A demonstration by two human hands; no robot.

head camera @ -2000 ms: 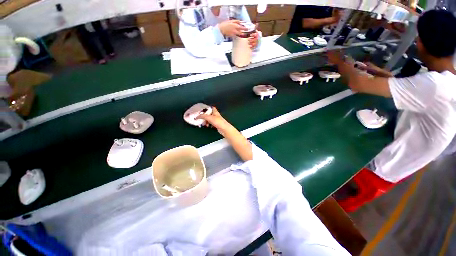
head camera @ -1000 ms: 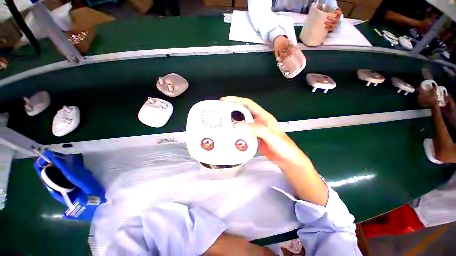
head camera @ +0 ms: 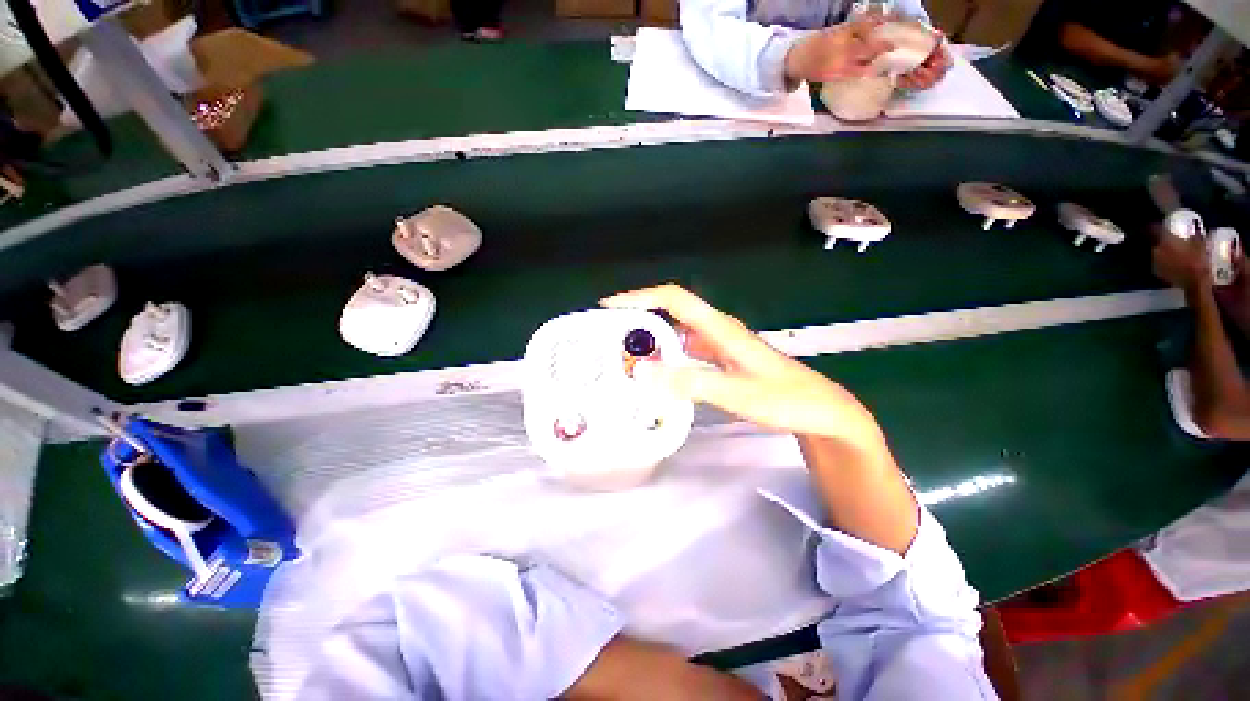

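A white cover unit with a dark round spot, a dotted patch and reddish round spots is held face up in front of me. My right hand grips its right edge, with the thumb on the face near the dark spot. A cream housing shows only as a small strip under the cover's near edge. Whether the two touch is not clear. The cover hides most of the housing. My left sleeve and bare forearm show at the bottom edge, but my left hand is out of the picture.
Several pronged covers lie on the dark green belt with pale rails. A blue holder stands at left beside whitish sheeting. A co-worker's hands work across the belt; another person's arm is at right.
The cover has moved slightly down and tilted in my right hand. The belt pieces have shifted left. The co-worker opposite has brought a cover from over the belt to their housing.
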